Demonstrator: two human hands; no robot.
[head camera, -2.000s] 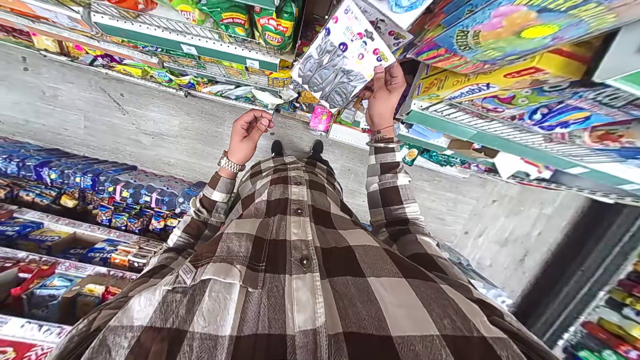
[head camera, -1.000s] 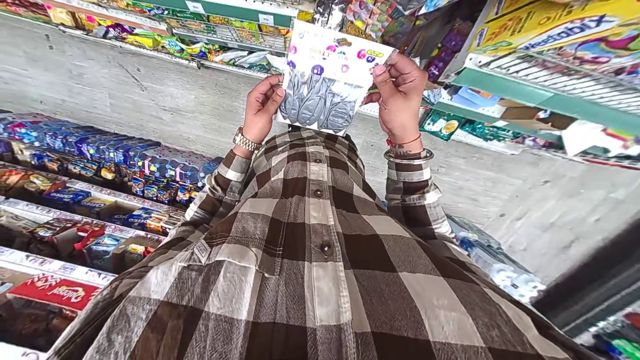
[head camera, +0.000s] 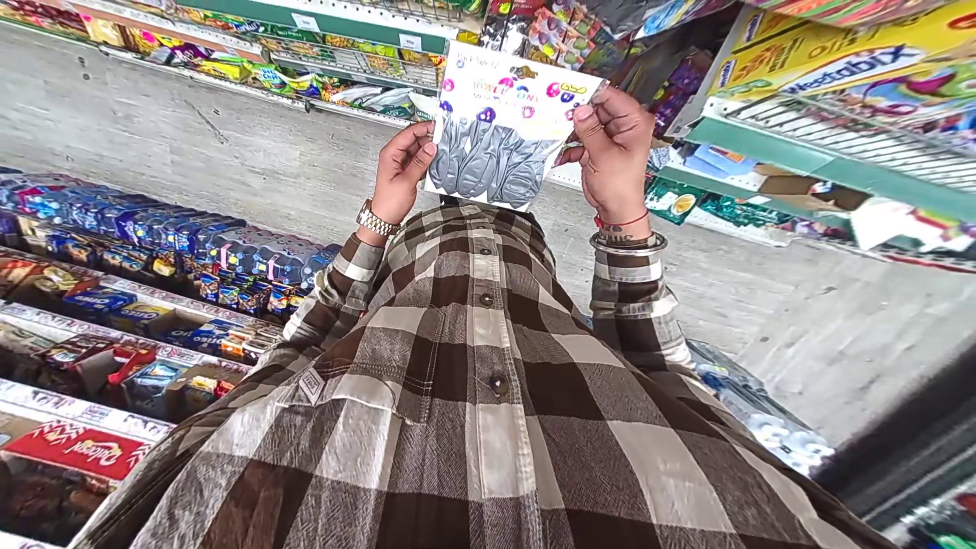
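Observation:
A flat pack of silver-grey balloons (head camera: 496, 126) with a white printed header hangs upright between my hands, in front of my chest. My left hand (head camera: 404, 168) pinches its left edge between thumb and fingers. At the upper right corner, my right hand (head camera: 614, 149) grips the pack with thumb and curled fingers. The grey balloons show in the lower half, and the header has a hanging hole near its top. A metal watch is on my left wrist; a red cord and metal bangles are on my right.
Shelves of snack bags (head camera: 267, 76) run along the upper left. Cereal boxes (head camera: 846, 57) stand on a green-edged wire shelf (head camera: 831, 156) at right. Bottled drinks (head camera: 152, 221) and biscuit packs (head camera: 137, 316) line the left. Wrapped bottles (head camera: 785, 442) are low at right, beside the grey floor (head camera: 290, 145).
Two seconds ago only my right hand held the balloon pack, farther out by the shelves. It has come closer to my body, and my left hand has taken hold of its left edge.

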